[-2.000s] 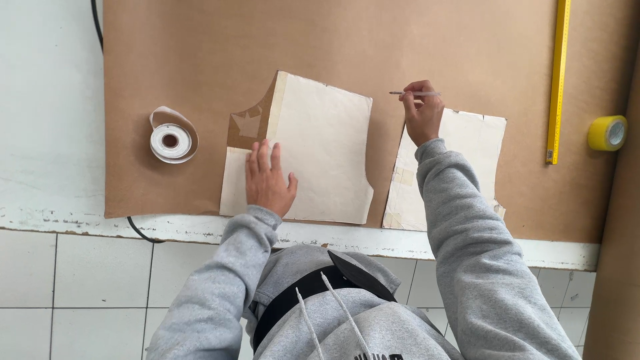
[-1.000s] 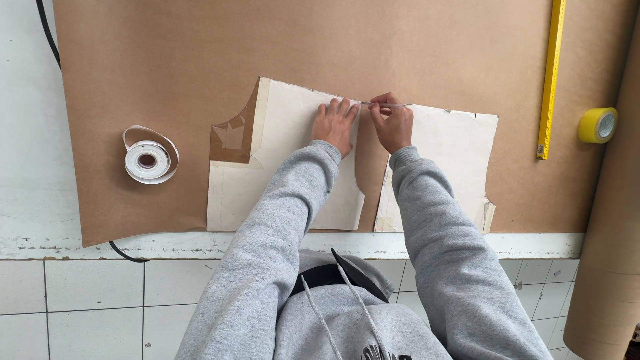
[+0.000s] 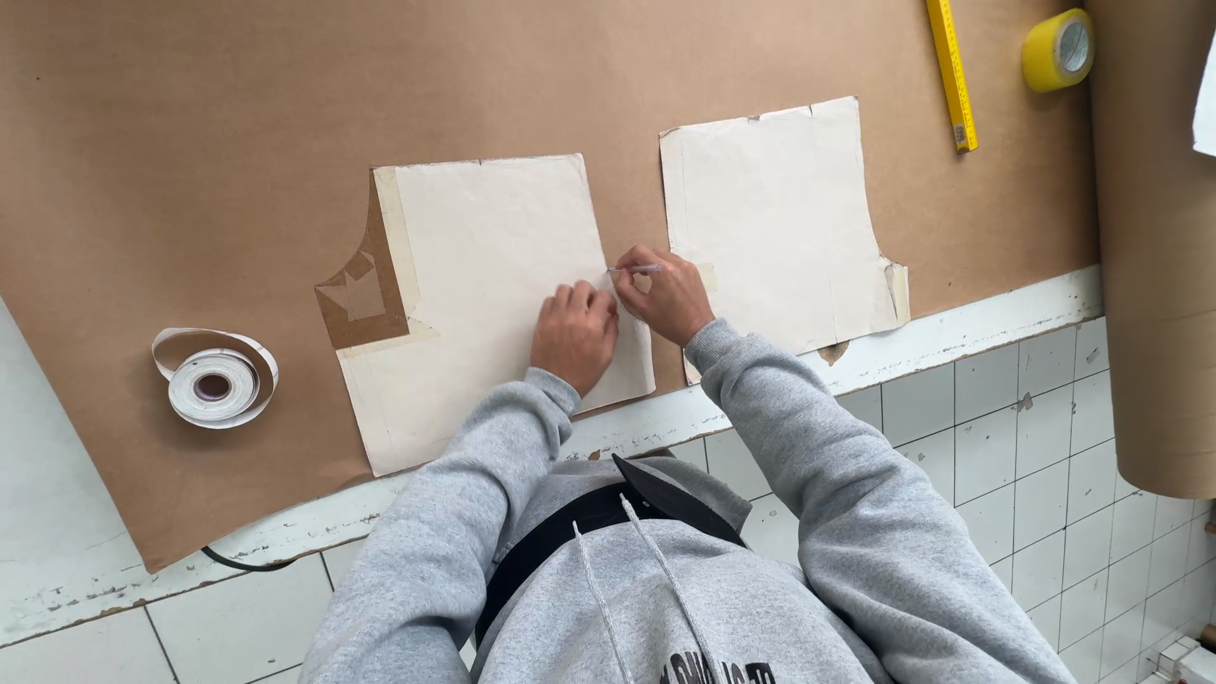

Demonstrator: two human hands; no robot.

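Note:
My right hand [image 3: 665, 293] holds a thin, clear-barrelled pen [image 3: 638, 269], its tip at the right edge of the left white paper pattern piece [image 3: 494, 247]. Pressed flat on that piece, close to the same edge, is my left hand [image 3: 576, 332]. The piece has a brown taped section [image 3: 363, 290] on its left side. A second white paper pattern piece [image 3: 769, 209] lies to the right, partly under my right hand. Both pieces rest on a large sheet of brown kraft paper [image 3: 228, 190].
A roll of white tape [image 3: 215, 388] sits at the left. At the upper right are a yellow ruler [image 3: 953, 81] and a roll of yellow tape [image 3: 1059, 50]. A large kraft paper roll [image 3: 1154, 285] stands along the right side. The white table edge [image 3: 978, 318] is chipped.
Both hands have moved down along the left piece's right edge, the pen still in my right hand. Two seconds ago my right hand was over the right piece. The view has tilted.

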